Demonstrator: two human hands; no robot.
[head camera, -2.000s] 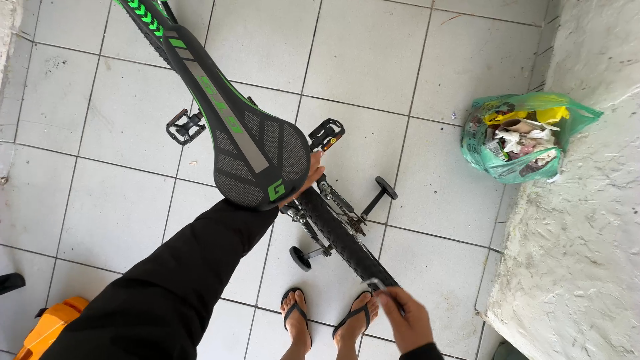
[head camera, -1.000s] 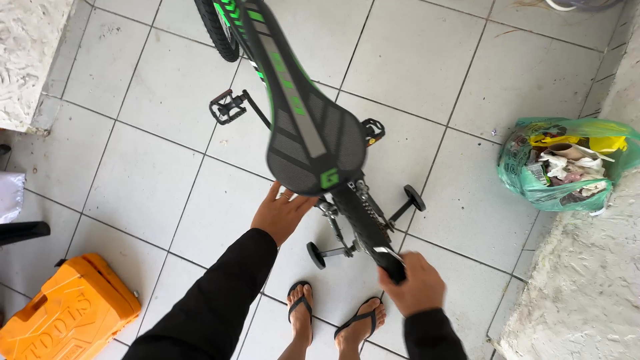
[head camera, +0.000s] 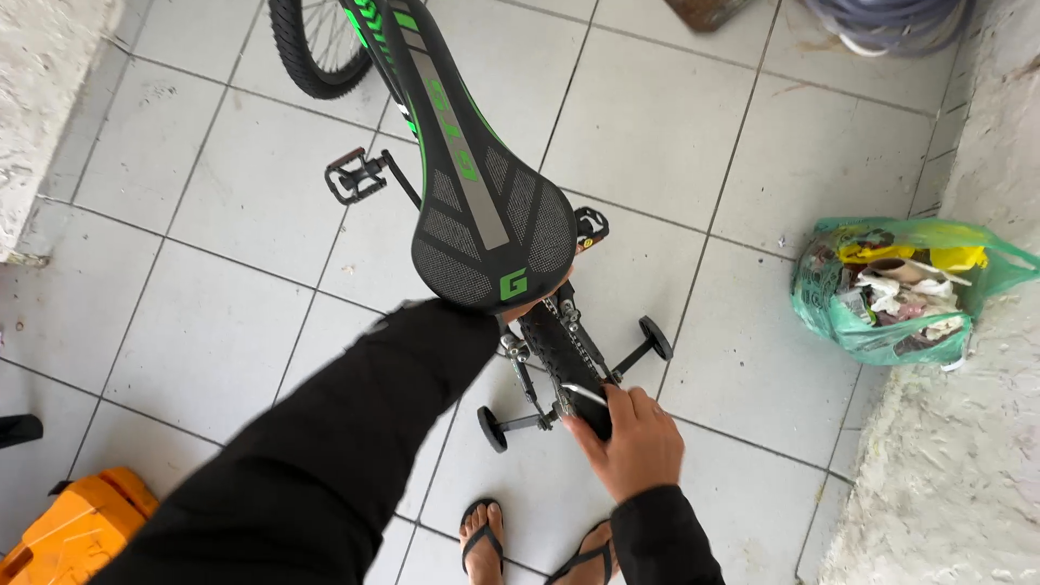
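Note:
A small bicycle stands below me, its black and green saddle (head camera: 494,219) uppermost. Behind the saddle runs the rear tyre (head camera: 555,345), with a training wheel on either side, one of them the right training wheel (head camera: 656,338). My left hand (head camera: 532,305) is under the back of the saddle, mostly hidden by it; its grip cannot be made out. Lower down, my right hand (head camera: 636,443) is at the rear tyre, its fingers closed around a thin silvery metal tool (head camera: 585,394) that lies across the tread.
A green plastic bag of rubbish (head camera: 881,349) rests by the rough wall at right. An orange toolbox (head camera: 81,520) lies at lower left. A coiled hose (head camera: 894,20) is at top right. Pedals (head camera: 355,176) stick out beside the saddle. My sandalled feet (head camera: 485,536) are just behind the bicycle.
My left hand was in sight beside the saddle one second ago and is now mostly beneath it. My right hand stays near the rear tyre.

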